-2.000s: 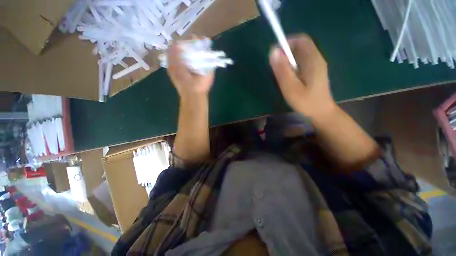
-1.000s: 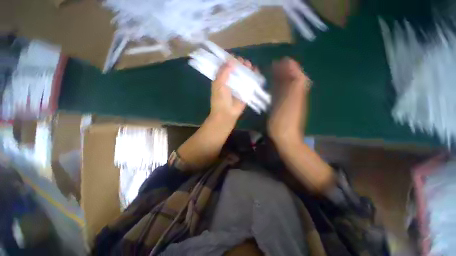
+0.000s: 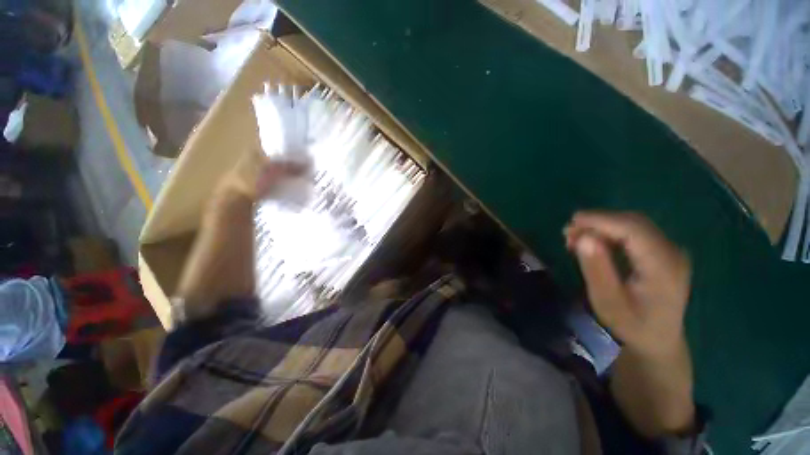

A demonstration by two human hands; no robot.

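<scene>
My left hand [image 3: 275, 182], blurred, is inside the open lower carton [image 3: 200, 187], below the table edge. Its fingers are around a bunch of slim white sticks [image 3: 282, 120] that stick out above them; glare hides where the bunch ends. More white sticks [image 3: 369, 182] lie in packed rows in the carton beside it. My right hand [image 3: 622, 267] is over the green table near its front edge, fingers loosely curled, with nothing visible in it.
The green table [image 3: 506, 107] runs diagonally. A heap of short white tubes [image 3: 719, 53] lies on a brown carton flap [image 3: 639, 115] at upper right. Clear sticks [image 3: 790, 431] show at lower right. Red items [image 3: 107, 302] are on the floor at left.
The view has swung left and down towards the lower carton. My left hand has moved with its bunch from over the table into that carton. My right hand has come away from the left.
</scene>
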